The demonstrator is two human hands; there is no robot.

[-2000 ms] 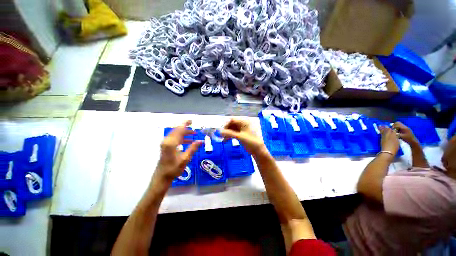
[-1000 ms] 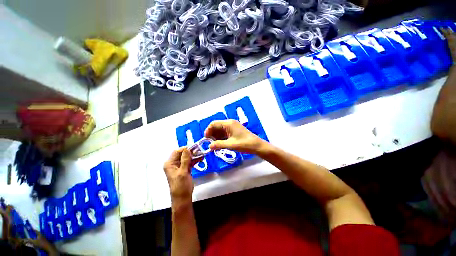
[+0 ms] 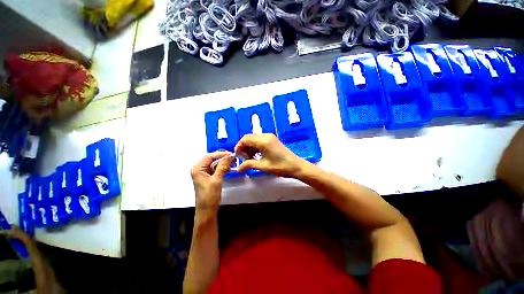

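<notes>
My left hand (image 3: 208, 175) and my right hand (image 3: 267, 156) are bare and close together. They hold a small white coiled cable (image 3: 232, 162) between their fingertips, above the near ends of the blue trays. Three blue trays stand in front of me: a left one (image 3: 214, 122), a middle one (image 3: 248, 113) and a right one (image 3: 306, 134). Each has a white plug part in its upper recess. The right tray's lower pocket is empty. The hands partly hide the lower pockets of the left and middle trays.
A big heap of coiled cables (image 3: 299, 23) lies at the back. A row of blue trays (image 3: 406, 113) with empty pockets is at the right. Filled trays (image 3: 104, 161) stand on the left table. A red and gold bag (image 3: 49, 83), a yellow bag (image 3: 118, 14) and other people's arms (image 3: 40, 261) also show.
The hands came together on the cable since the oldest frame and still hold it, now lower over the trays. The camera view turned left, then shifted slightly.
</notes>
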